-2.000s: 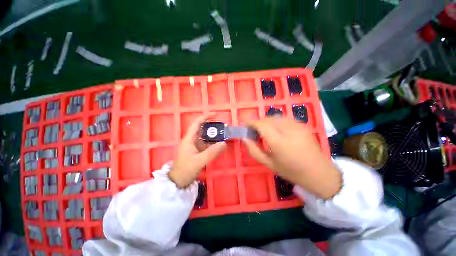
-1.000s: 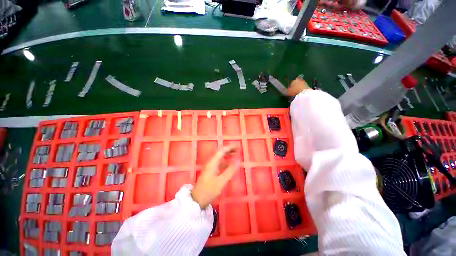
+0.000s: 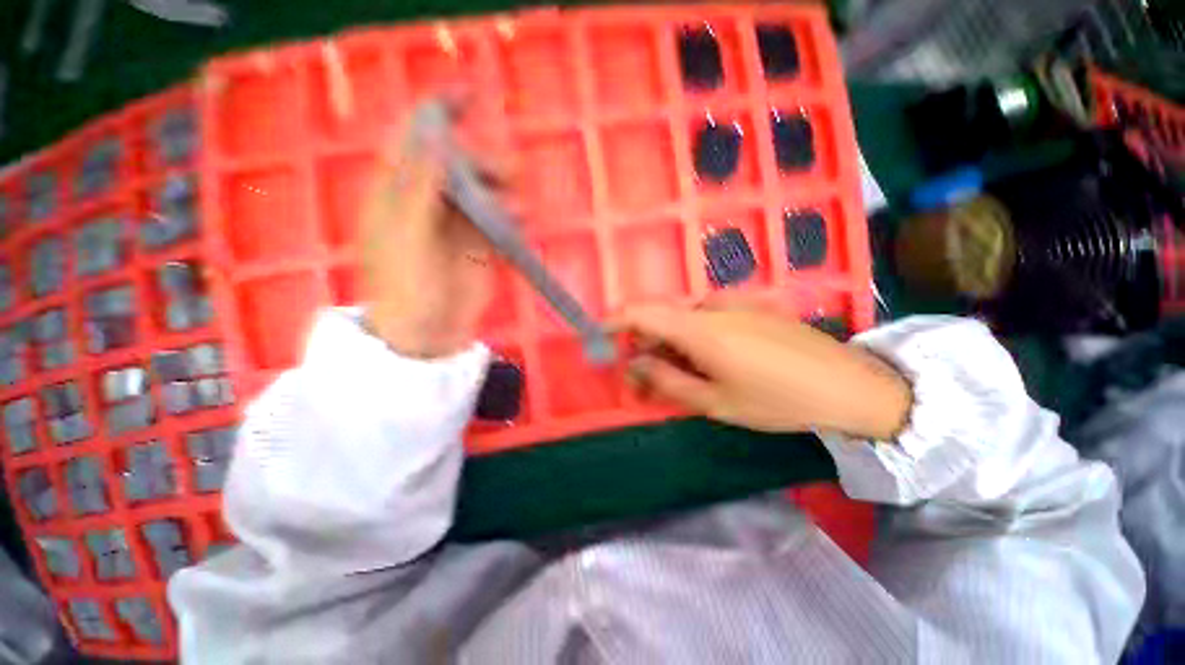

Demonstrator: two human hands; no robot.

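A long grey metal band (image 3: 526,260) slants between my hands above the large-pocket red foam tray (image 3: 637,169). My left hand (image 3: 422,260) is blurred and closed around the band's upper part. My right hand (image 3: 754,364) has its fingertips at the band's lower end and appears to pinch it. Whether a watch body is inside my left hand cannot be seen. Black watch bodies (image 3: 717,150) lie in the tray's two right columns. Another black watch body (image 3: 500,390) lies in a pocket beside my left sleeve.
The small-pocket red tray (image 3: 224,390) with grey band pieces is at left. A brown tape roll (image 3: 955,247), a blue-capped item (image 3: 947,187) and a black fan (image 3: 1085,247) stand at right. Blurred grey strips lie on the green surface at top left.
My right hand has come back from the green surface beyond the trays to above the large tray. The grey band is now between both hands. The view has tilted down.
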